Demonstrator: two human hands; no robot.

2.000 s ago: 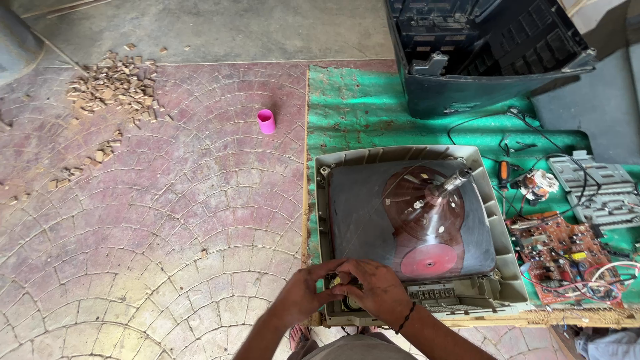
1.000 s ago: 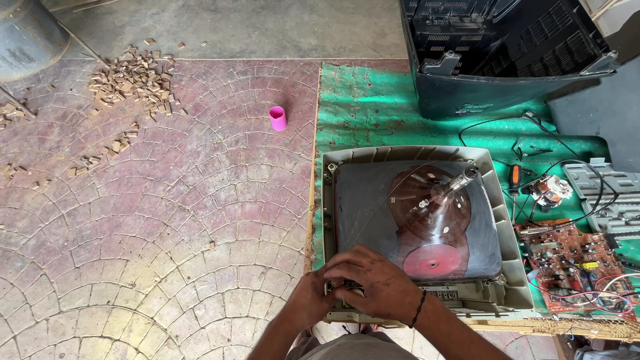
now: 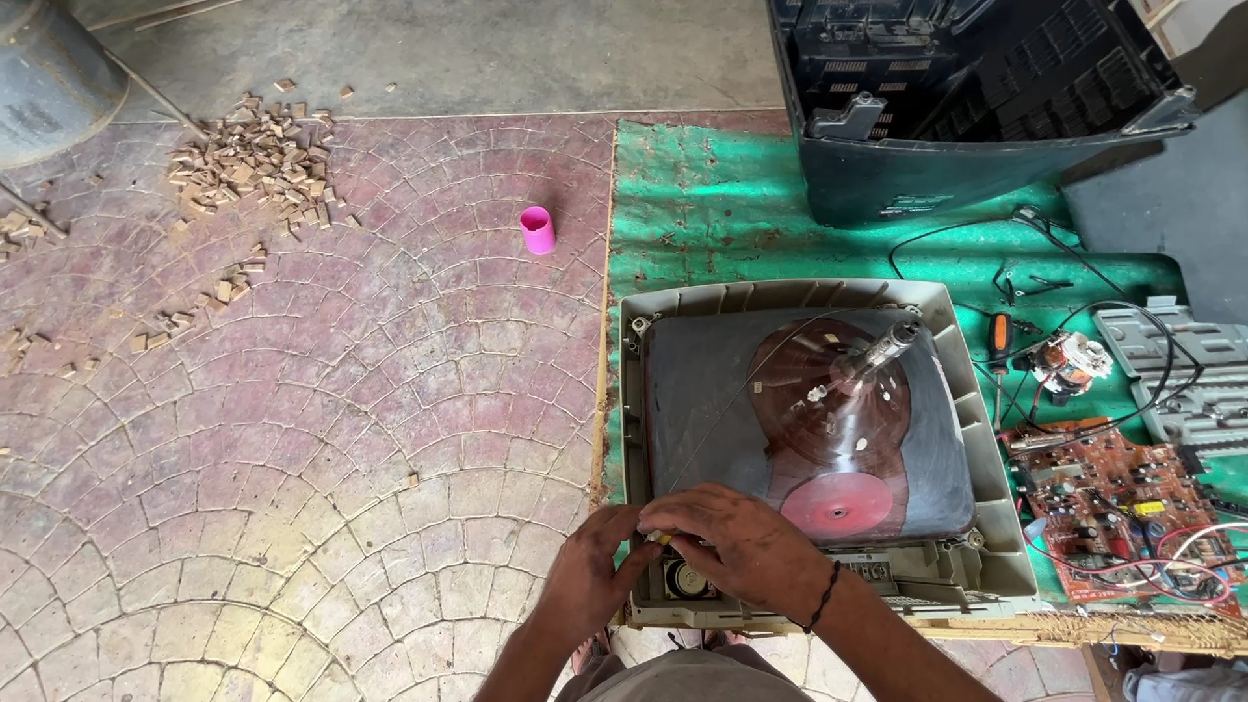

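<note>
A television's picture tube lies neck up in its pale plastic front frame. At the frame's near left corner, my left hand and my right hand meet, fingertips together around a small part with a bit of yellow on it; the fingers mostly hide it. A thin wire rises from there across the tube. Just below my right hand sits a small round speaker in the frame. My right wrist wears a dark braided band.
A green corrugated sheet bears the black rear housing, an orange-handled screwdriver, a copper-wound coil, a grey tool case and a circuit board. On the paving at left are a pink cup and small brown chips.
Both hands have stayed together at the frame's near left corner, their fingers shifting slightly around the small part.
</note>
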